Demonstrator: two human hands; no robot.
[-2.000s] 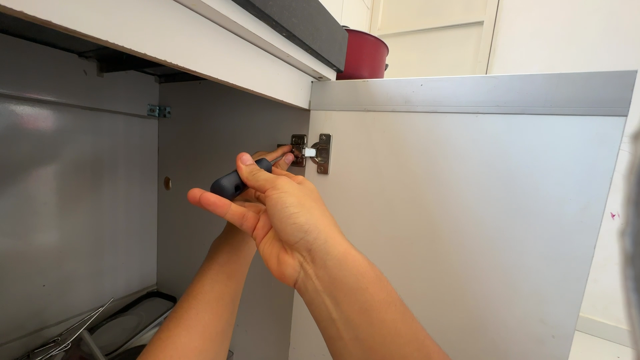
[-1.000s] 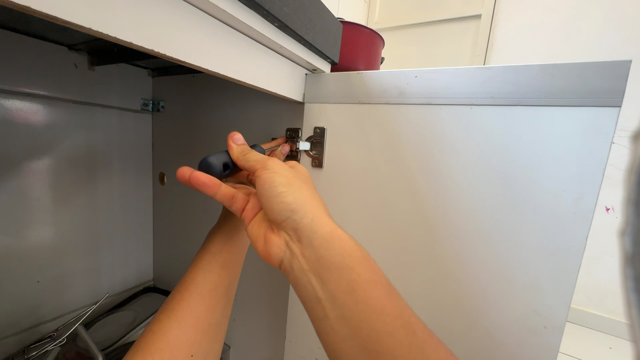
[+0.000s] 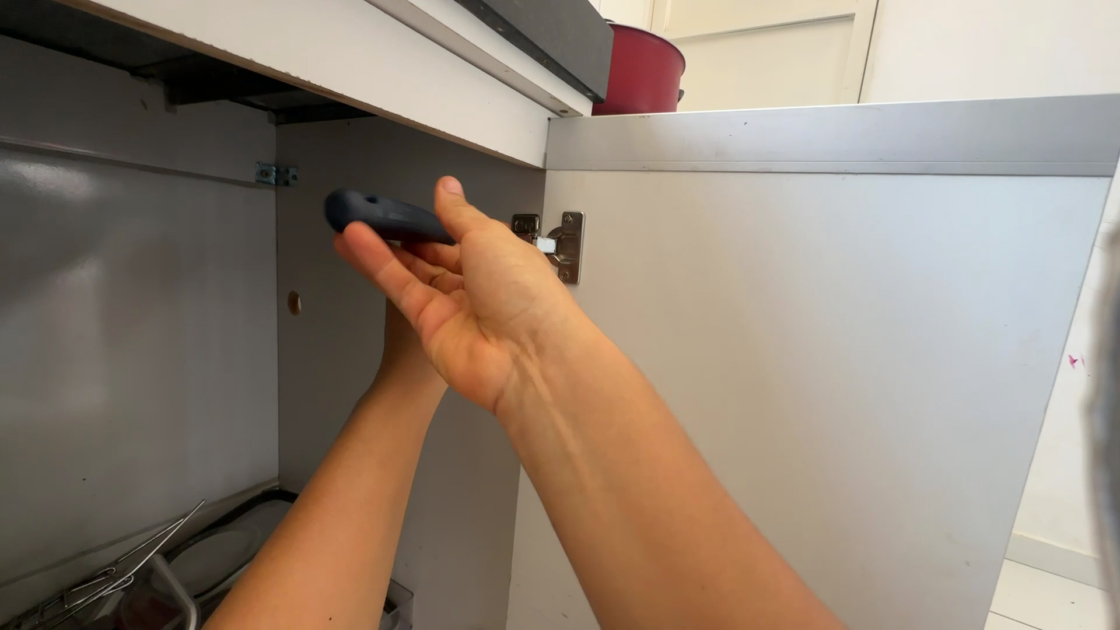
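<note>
My right hand holds the dark handle of a screwdriver loosely, with the thumb raised and the handle lying on the fingers. The handle points left; the shaft and tip are hidden behind the hand. Just beyond is a metal cabinet hinge, joining the grey side panel to the open white cabinet door. My left hand is mostly behind my right hand, near the side panel below the hinge; its fingers are largely hidden, and what it holds cannot be seen.
A wire rack and plastic containers lie at the cabinet's lower left. A small metal bracket is fixed in the back corner. Above run the white front rail and dark worktop edge, with a red pot behind.
The screwdriver handle has tilted and now lies more level across the fingers of my right hand. That hand covers more of my left hand than before.
</note>
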